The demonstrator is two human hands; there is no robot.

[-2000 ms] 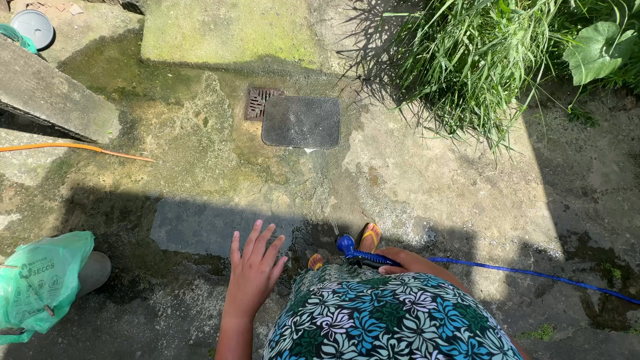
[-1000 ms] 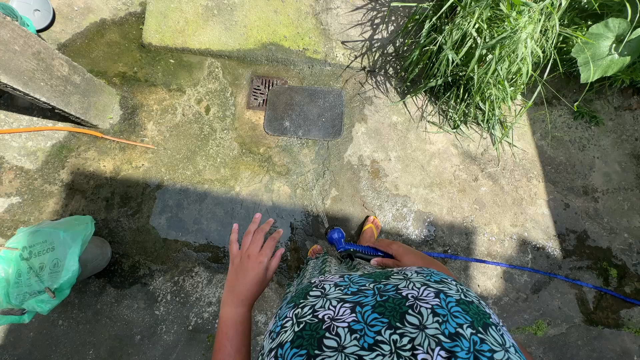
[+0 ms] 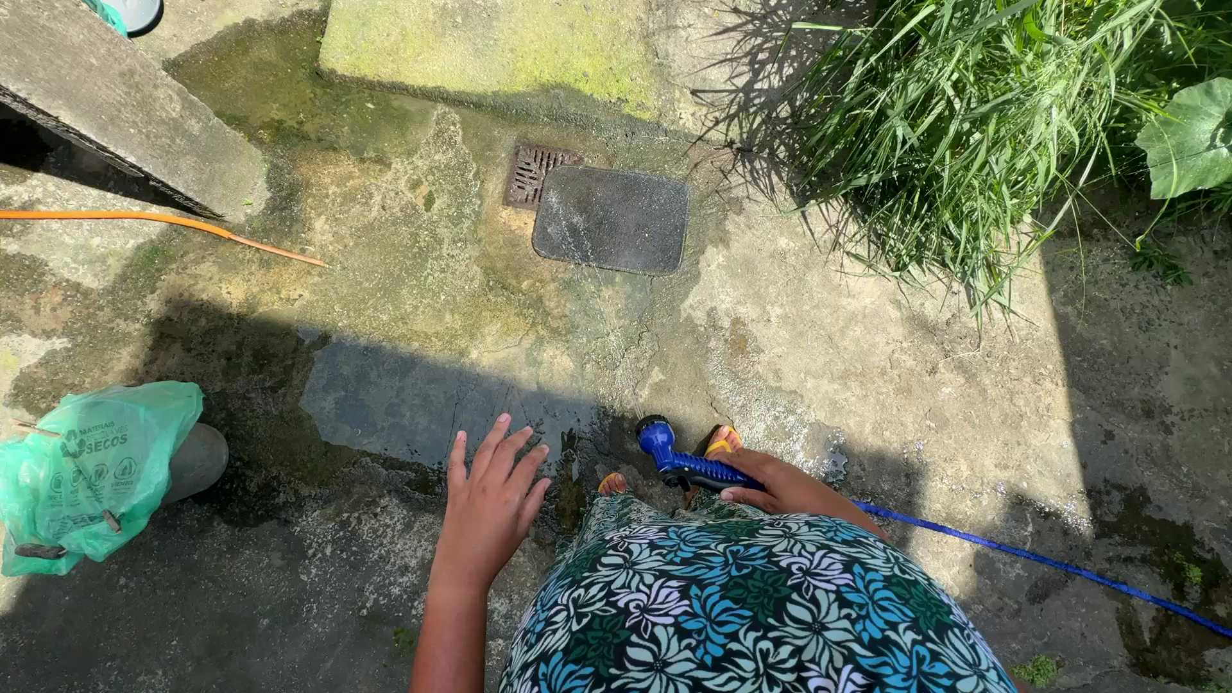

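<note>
My right hand [image 3: 784,484] is closed around the handle of a blue hose spray nozzle [image 3: 695,464], in front of my body. Thin streams of water run from its head up the view to a dark rectangular mat [image 3: 611,219], which lies flat on the concrete and overlaps a rusty drain grate [image 3: 539,175]. From behind that hand a blue hose [image 3: 1035,561] trails off to the right. Empty, with its fingers spread, my left hand [image 3: 496,496] is held over the wet ground left of the nozzle.
A green plastic bag [image 3: 101,472] hangs over a grey container [image 3: 197,462] at the left. Above it are an orange hose [image 3: 164,219] and a concrete slab [image 3: 135,111]. Tall grass [image 3: 953,144] grows at the upper right. My sandalled feet [image 3: 722,441] show beside the nozzle.
Water streams now show over the mat, where two seconds ago none are plain. Both hands have stayed nearly where they were.
</note>
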